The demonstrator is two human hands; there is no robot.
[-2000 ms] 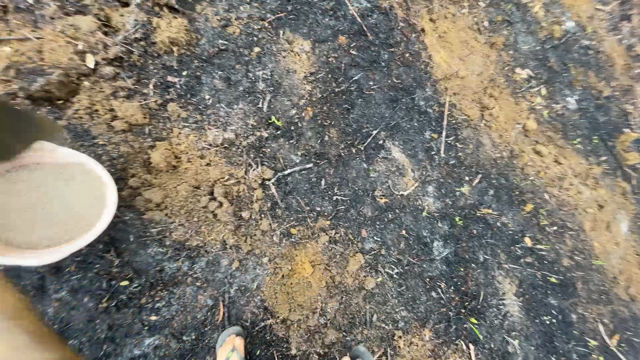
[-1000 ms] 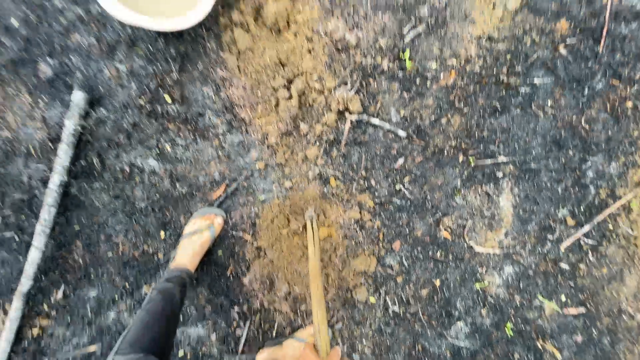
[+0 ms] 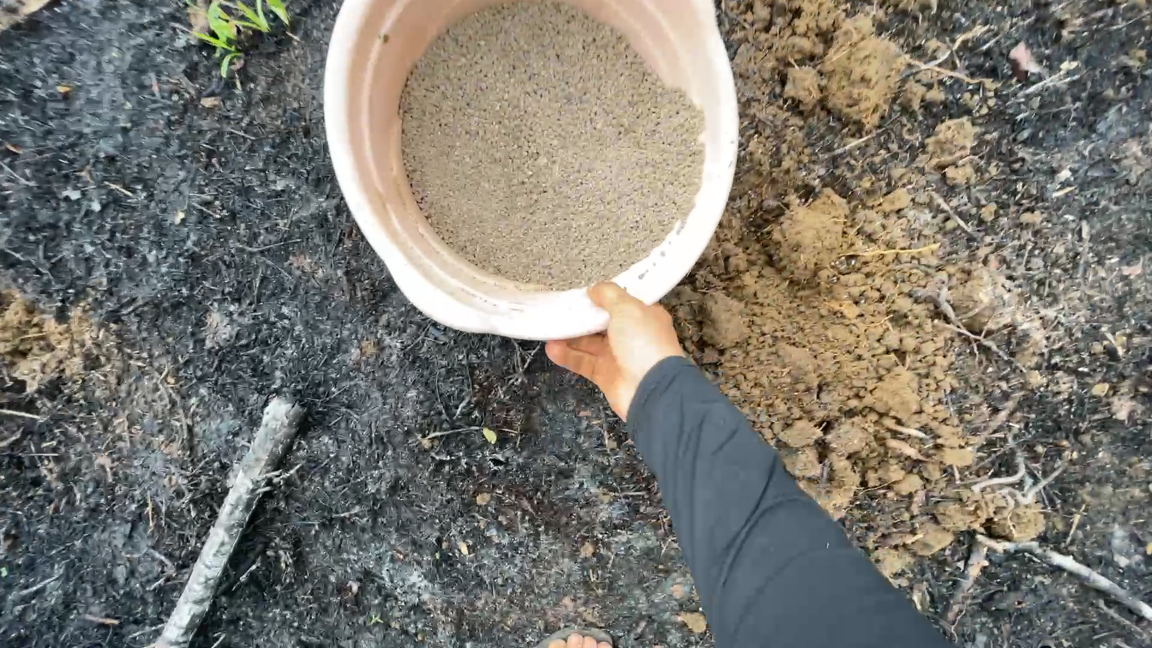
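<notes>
A pale pink plastic bucket [image 3: 360, 171], filled most of the way across with small grey-brown granules [image 3: 549, 148], stands at the top centre of the head view. My right hand [image 3: 625, 346] comes in on a dark sleeve from the lower right and grips the near rim, its thumb over the edge and its fingers under the outside. Part of the bucket lies beyond the top edge of the picture. My left hand is out of view.
Loose brown soil clods [image 3: 837, 360] lie right of the bucket on charred ground. A grey stick [image 3: 229, 531] rests at lower left, and a thin branch [image 3: 1066, 567] at lower right. Green shoots [image 3: 229, 31] grow at upper left. Toes in a sandal [image 3: 576, 640] show at the bottom.
A hand held a wooden-handled tool over the soil one second ago; that tool is now out of view. My right hand has taken hold of the bucket's rim. The view has shifted left.
</notes>
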